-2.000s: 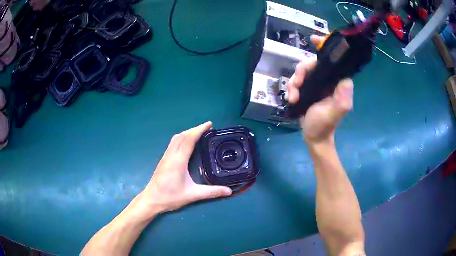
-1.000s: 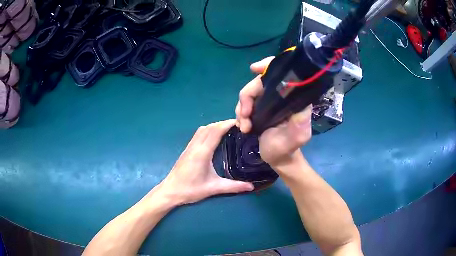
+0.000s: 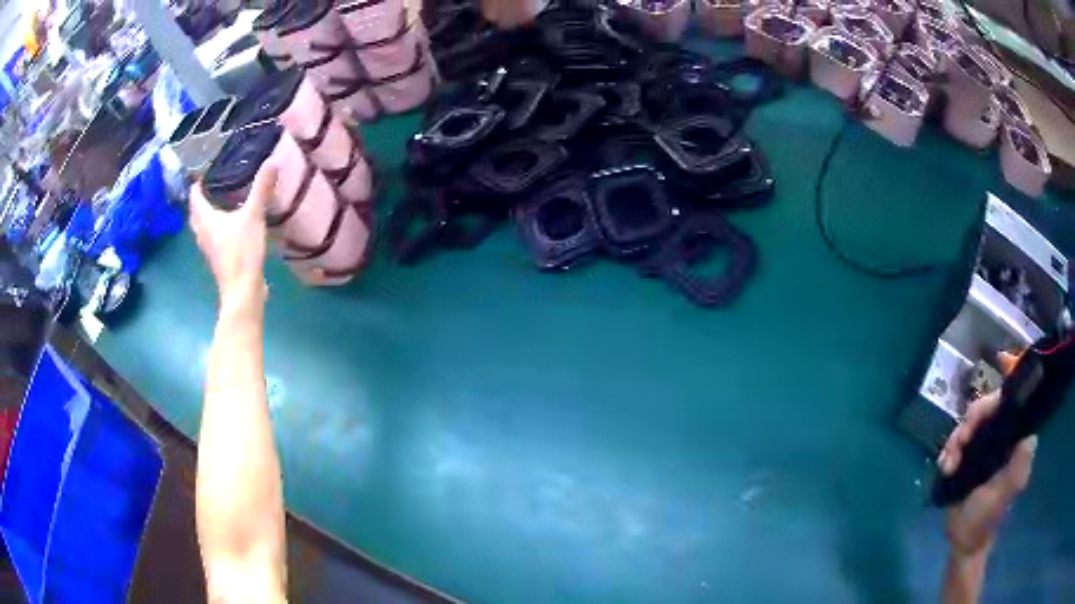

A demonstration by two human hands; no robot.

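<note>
My left hand (image 3: 236, 230) is at the upper left, around a pink unit with a black top frame (image 3: 242, 156), which sits on top of a stack of finished pink units (image 3: 324, 218). My right hand (image 3: 990, 472) is at the far right, closed around the black electric screwdriver (image 3: 1014, 413). The screwdriver is partly cut off by the picture's edge and is beside the white screw feeder (image 3: 996, 295). Its tip is hard to make out.
Loose black frames (image 3: 631, 207) lie heaped at the top middle of the green bench (image 3: 531, 413). Pink cups without frames (image 3: 896, 100) crowd the far right. A thin black cable (image 3: 822, 201) lies near the feeder. A blue bin (image 3: 77, 484) is at the lower left, below the bench edge.
The view has swung to the left. My left hand has moved with the unit from the front of the bench to the finished stack. My right hand has lifted the screwdriver away from the unit.
</note>
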